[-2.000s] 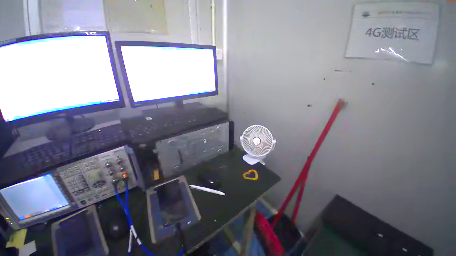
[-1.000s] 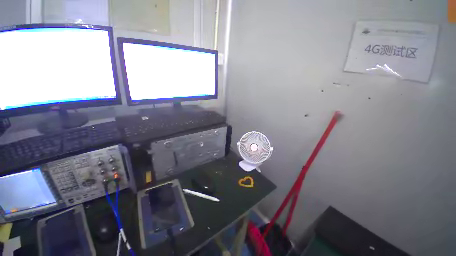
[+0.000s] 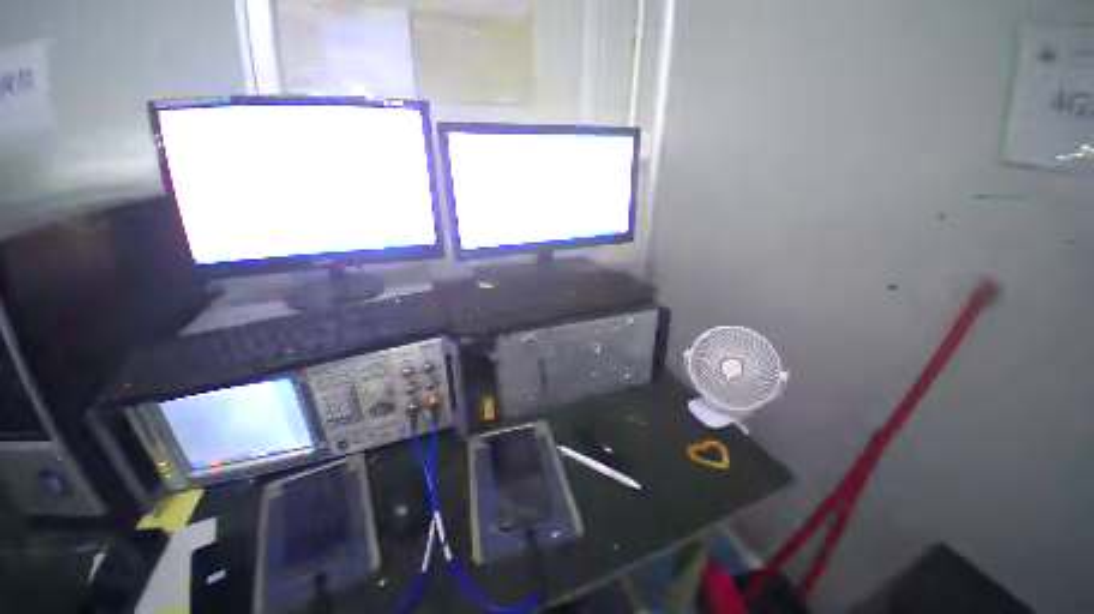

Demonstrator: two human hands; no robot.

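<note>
Neither of my hands is in view. Two grey-framed coupler plates, the left one (image 3: 317, 528) and the right one (image 3: 523, 492), lie side by side at the bench front. A dark phone-like rectangle shows on the right plate; on the left plate I cannot tell. Blue cables (image 3: 433, 480) loop down from the tester (image 3: 382, 402), whose screen is lit. A dark lead runs from the right plate's lower end. A dark phone (image 3: 211, 578) lies by white paper (image 3: 175, 571) and yellow paper (image 3: 172, 510) on the left. A white pen-like stick (image 3: 599, 467) lies right of the plates.
Two bright monitors (image 3: 298, 180) (image 3: 539, 190) and keyboards (image 3: 300, 336) stand above the instruments. A grey-fronted case (image 3: 577, 365) is right of the tester. A white fan (image 3: 734, 368) and yellow heart loop (image 3: 709, 453) are at right. A PC tower (image 3: 48, 462) is at left. Red poles (image 3: 882, 444) lean on the wall.
The view has turned left, so the bench things sit further right in the picture. The PC tower and the phone by the papers have come into view. No hand has appeared.
</note>
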